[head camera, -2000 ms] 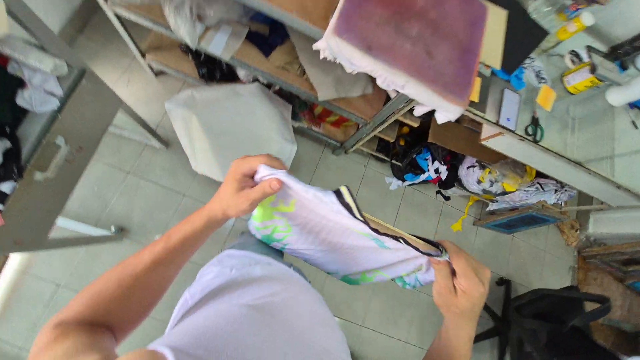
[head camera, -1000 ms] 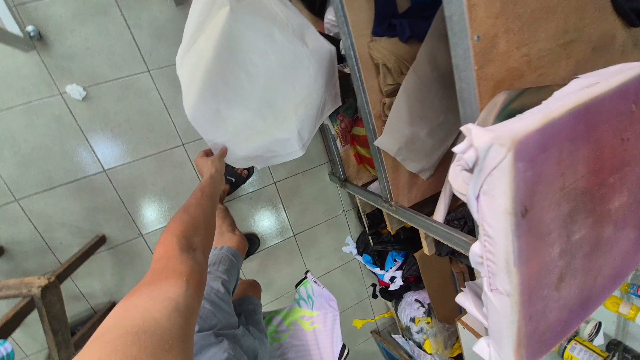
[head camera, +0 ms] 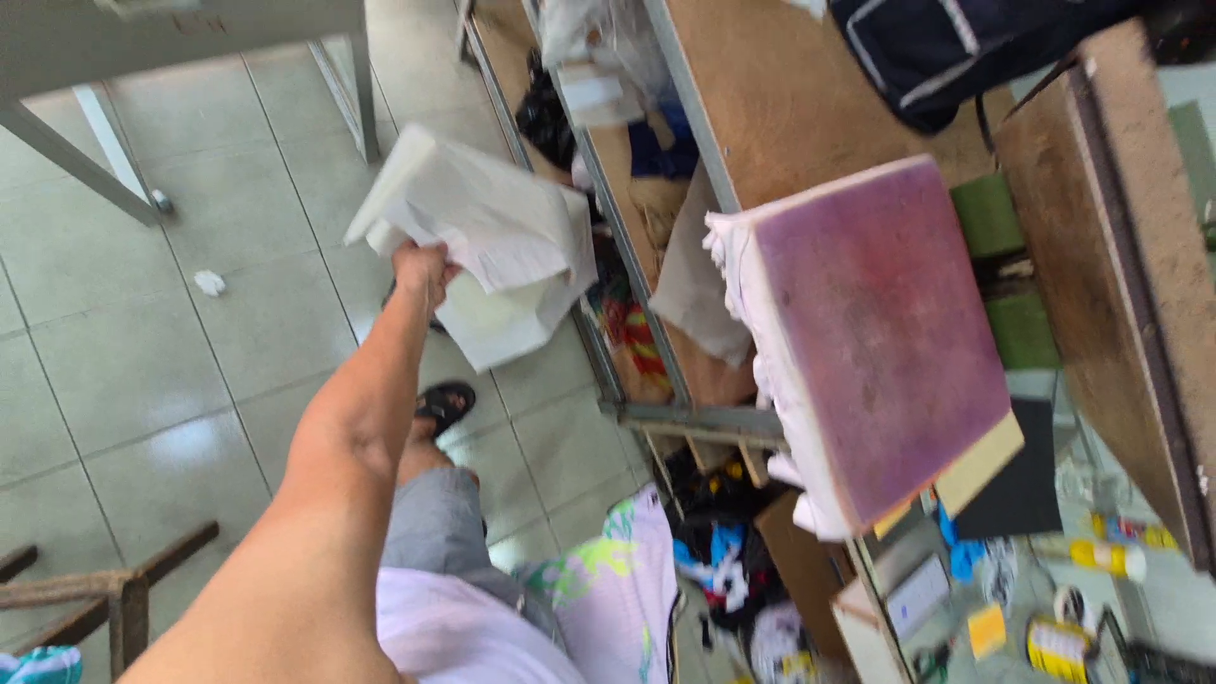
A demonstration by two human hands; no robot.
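Note:
My left hand (head camera: 424, 275) grips the edge of a large white sheet (head camera: 518, 228), paper or thin fabric, which is folded over on itself above the floor. My right hand is out of view. A white garment with green and yellow print (head camera: 617, 579) hangs low beside my grey shorts, its upper part cut off by the frame's lower edge; what holds it is hidden. Right of the sheet, a padded press board with a purple-stained top (head camera: 883, 342) and ragged white cloth along its side stands at the bench.
Metal-framed shelves (head camera: 703, 123) with cloth and bags run beside the sheet. A grey table (head camera: 190, 43) stands at upper left, a wooden stool frame (head camera: 123, 589) at lower left. Yellow-labelled containers (head camera: 1059, 646) rest on a glass-topped surface at lower right. A crumpled white scrap (head camera: 209, 282) lies on the tiles.
Two seconds ago both hands held the printed garment; my left hand has since let go of it and taken hold of the white sheet. Since one second ago the sheet has folded over. The view has shifted.

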